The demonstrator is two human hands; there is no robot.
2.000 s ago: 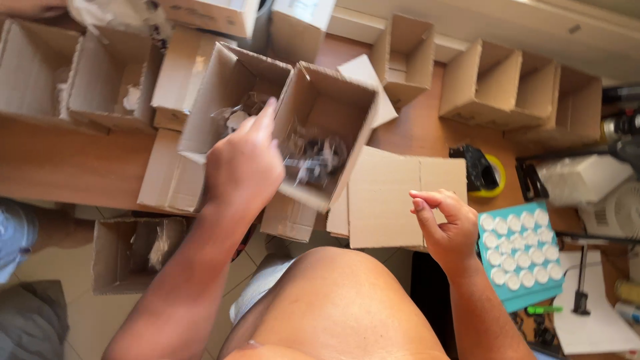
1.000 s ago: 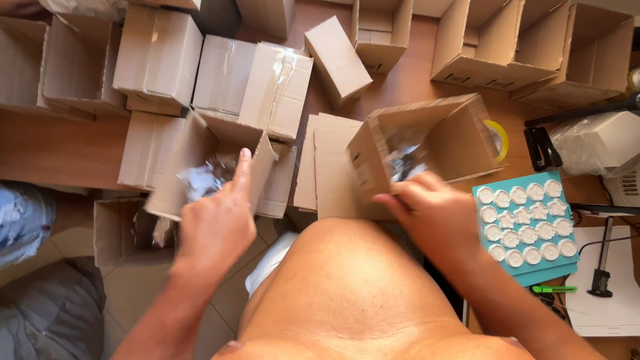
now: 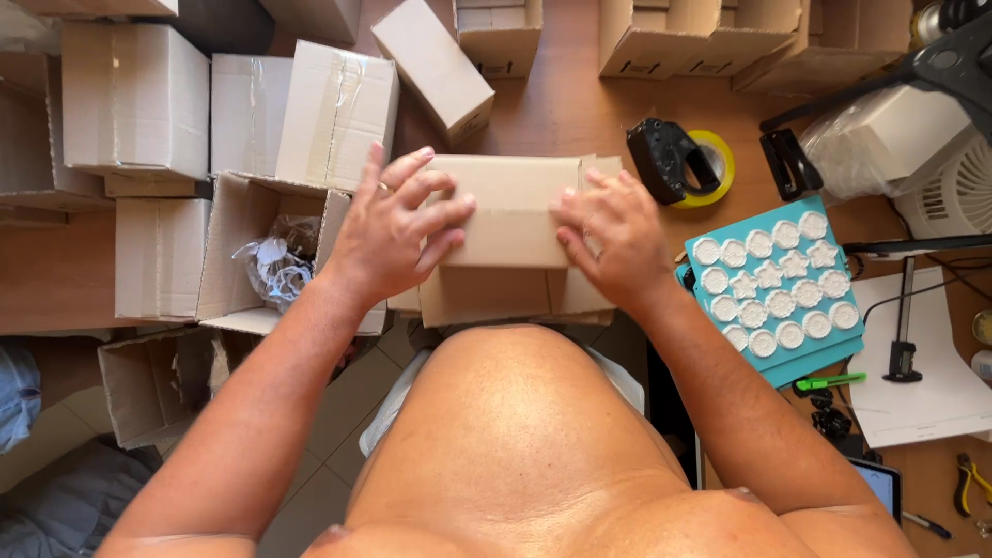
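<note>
A cardboard box (image 3: 508, 213) lies in front of me on flat cardboard pieces (image 3: 496, 298), its top flaps folded down. Both hands rest on it: my left hand (image 3: 403, 217) touches its left end with spread fingers, and my right hand (image 3: 616, 232) touches its right end with bent fingers. What the box contains is hidden. Left of my left hand stands an open cardboard box (image 3: 221, 248) with clear plastic bags (image 3: 279, 260) holding whitish pieces. A black tape dispenser (image 3: 670, 163) with a roll of yellow tape (image 3: 717, 167) is beyond my right hand.
Taped boxes (image 3: 337, 108) are stacked at the left, and a narrow box (image 3: 434, 70) lies behind. Open boxes (image 3: 659, 39) line the back. Right are a teal tray (image 3: 775, 287) of white molded discs, a green cutter (image 3: 829, 381), a digital caliper (image 3: 903, 333), a fan (image 3: 949, 186) and pliers (image 3: 963, 484).
The open box at my right hand has come to the middle, and its flaps are now closed. My left hand has moved from the bagged box at the left onto this one.
</note>
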